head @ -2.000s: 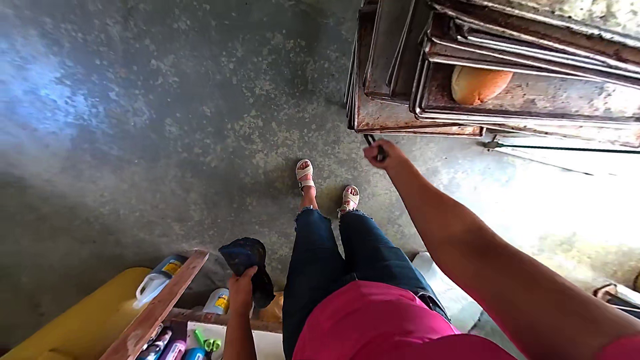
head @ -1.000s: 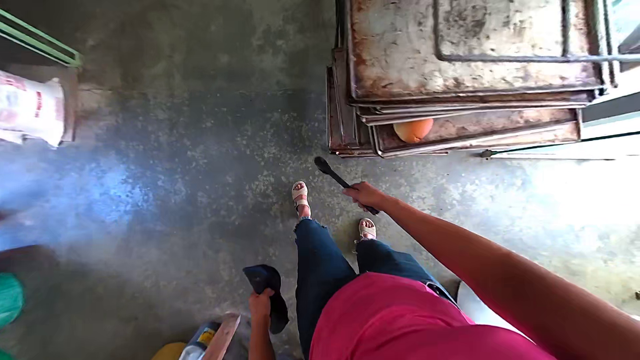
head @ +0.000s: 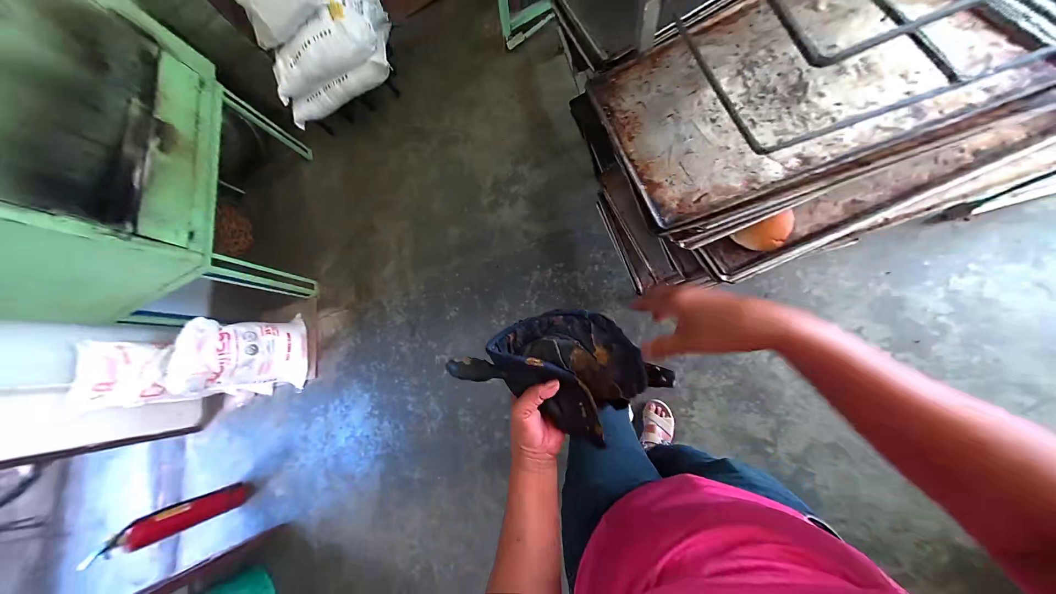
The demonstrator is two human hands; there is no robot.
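My left hand (head: 538, 421) grips the edge of a dark, stained cloth cap (head: 577, 346), which is held up in front of my legs with its inside showing. A dark handled tool (head: 472, 369) pokes out at the cap's left, and a dark end also shows at its right; the middle is hidden by the cap. Just right of the cap is my right hand (head: 701, 320), blurred, fingers spread, holding nothing that I can see.
Stacked rusty baking trays (head: 709, 132) with a bread roll (head: 766, 231) stand at upper right. A green metal oven (head: 177, 157) is at left, with white sacks (head: 330, 58) beyond it and plastic bags (head: 239, 355) below. A red fire extinguisher (head: 186, 517) lies in view at lower left.
My left hand has brought the cap up in front of me. My right hand held the dark tool before and is now apart from it. The view has swung left.
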